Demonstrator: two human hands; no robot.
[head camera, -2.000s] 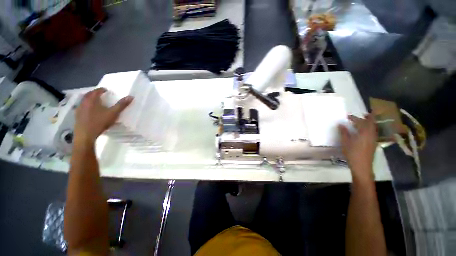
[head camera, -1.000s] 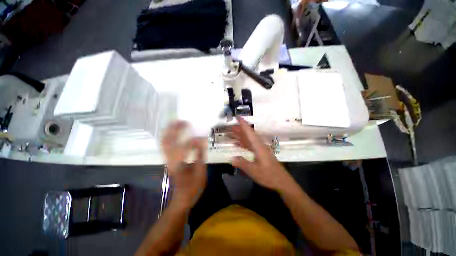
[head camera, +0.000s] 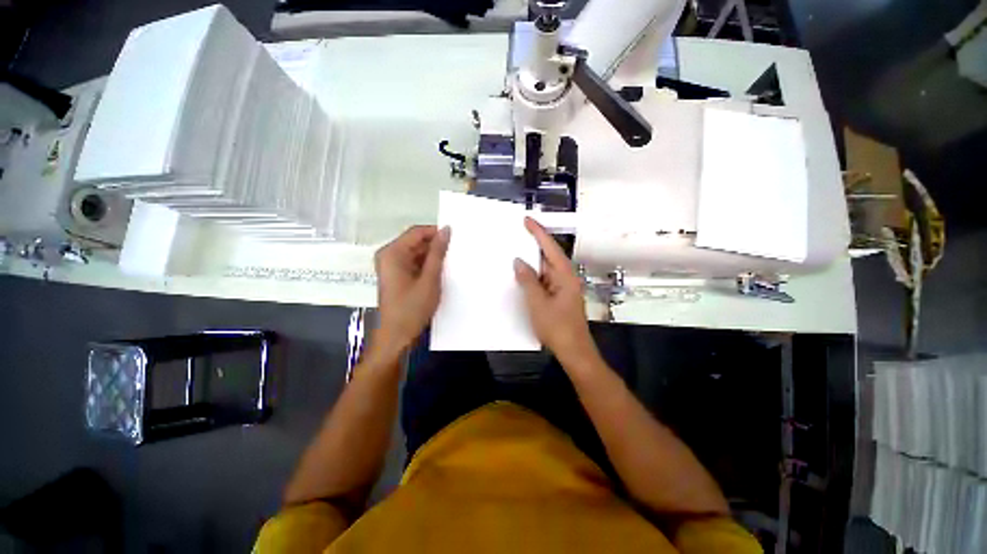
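Observation:
A white cut panel (head camera: 484, 281) is held flat in front of the sewing machine's needle area (head camera: 528, 171), its far edge close to the metal block. My left hand (head camera: 409, 284) grips the panel's left edge between thumb and fingers. My right hand (head camera: 553, 292) holds its right edge, thumb on top. A tall leaning stack of cut panels (head camera: 233, 130) stands at the left of the table. A small pile of panels (head camera: 751, 184) lies on the right end of the machine bed. Whether the panel touches the needle area cannot be told.
A black lever (head camera: 612, 103) angles from the machine head. The thick white arm (head camera: 630, 33) rises behind it. A second white machine (head camera: 65, 206) is at the left. A stool (head camera: 179, 379) stands below. White bundles (head camera: 931, 444) and a cardboard piece (head camera: 872, 173) are at the right.
The view has tilted down and closer. My hands, blurred near the needle area before, now hold a panel between them. Earlier my left hand was at the stack and my right at the small pile.

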